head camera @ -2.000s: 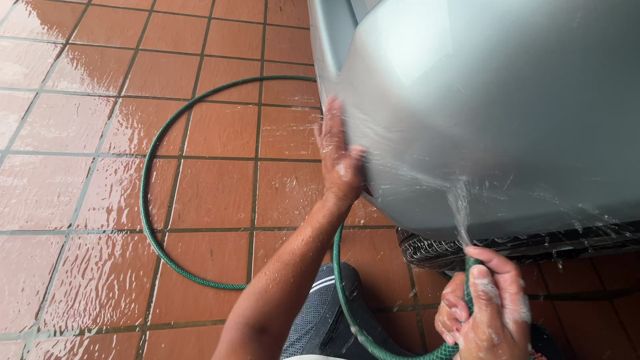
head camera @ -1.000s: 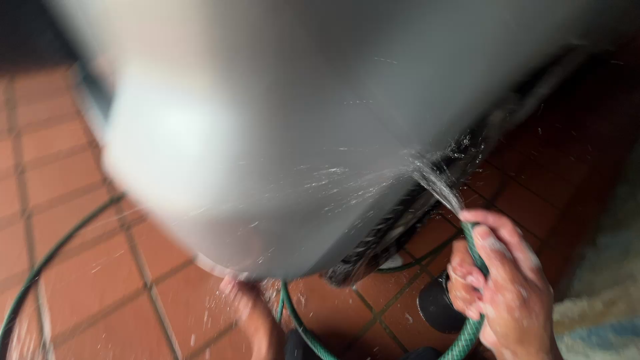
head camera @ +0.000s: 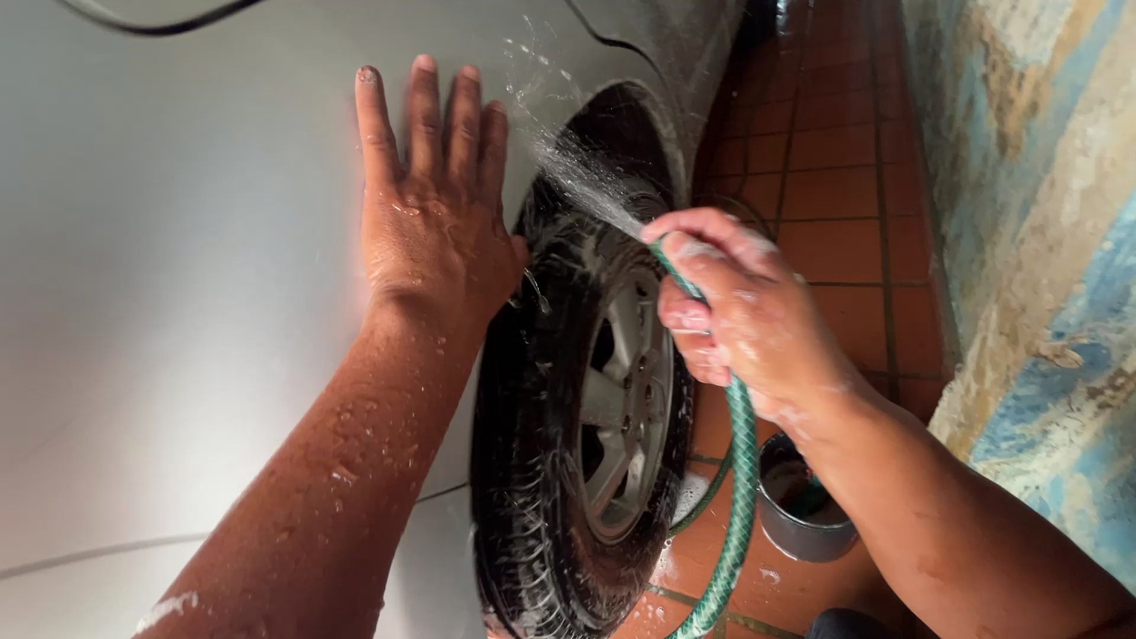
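Note:
My left hand (head camera: 439, 213) lies flat with fingers spread against the silver car body panel (head camera: 177, 293), wet and holding nothing. In my right hand (head camera: 737, 293) is the end of a green garden hose (head camera: 741, 470), with the thumb and index finger at its mouth. Water (head camera: 595, 186) sprays from it up and to the left, across the wheel arch and the panel beside it. Below the spray is a black tire (head camera: 532, 497) streaked with suds, around a silver alloy wheel rim (head camera: 628, 408).
A dark bucket (head camera: 808, 524) with something inside stands on the wet red floor tiles (head camera: 834, 248), right of the wheel. Along the right side runs a wall (head camera: 1047, 355) with peeling blue and beige paint. More hose lies on the tiles behind the wheel.
The view has swung from the car's corner to its wheel. My left hand has moved from the lower edge of the bodywork up onto the panel. The spray now reaches the wheel arch.

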